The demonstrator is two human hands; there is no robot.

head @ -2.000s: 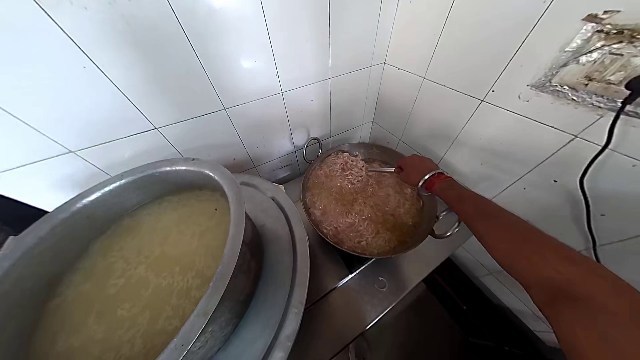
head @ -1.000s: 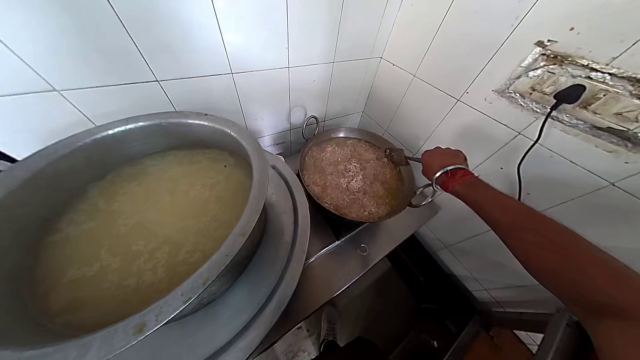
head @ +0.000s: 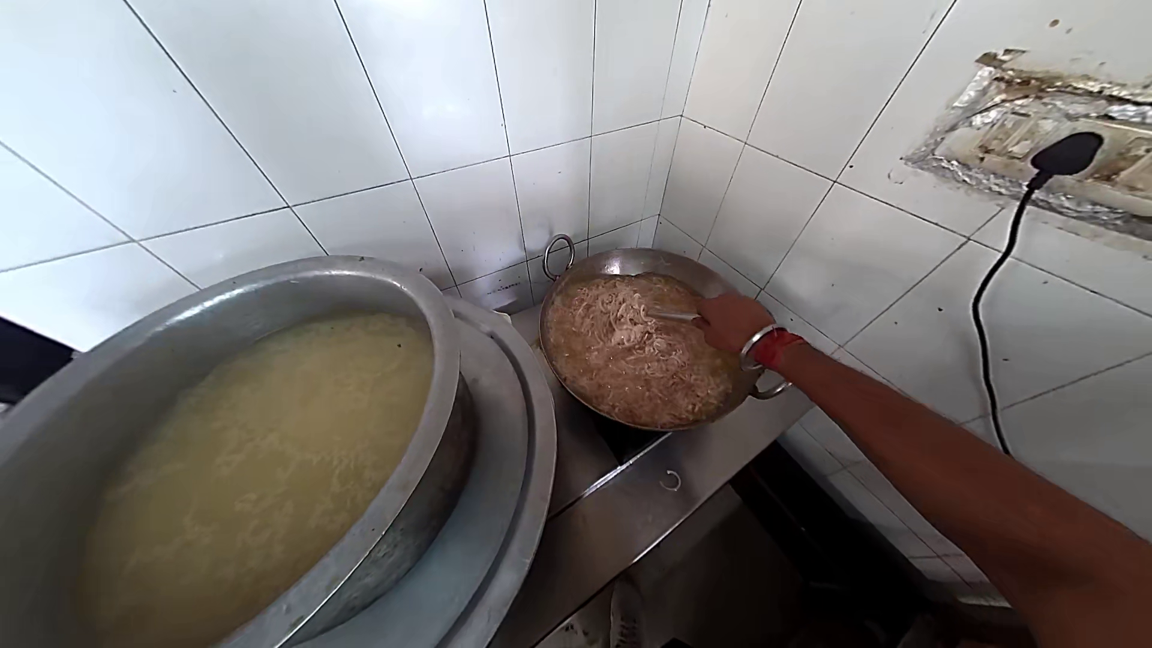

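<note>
My right hand (head: 733, 322), with a steel bangle and red thread at the wrist, grips the handle of a metal cooking utensil (head: 673, 315) over the right side of a two-handled metal kadai (head: 648, 261). The utensil's far end is sunk in light brown strands (head: 621, 337) that lie in bubbling oil and fill much of the pan. To the left stands a large aluminium pot (head: 445, 360) of cloudy yellowish liquid (head: 270, 450). My left hand is out of view.
A wide metal lid or tray (head: 504, 468) lies under the big pot. The kadai sits on a steel stove top (head: 621, 531) in a corner of white tiled walls (head: 549, 81). At the right, a black plug (head: 1068, 153) with a hanging cord is in a damaged wall socket.
My right hand has moved from beyond the kadai's right rim to over the pan, and the utensil's end from the rim into the strands.
</note>
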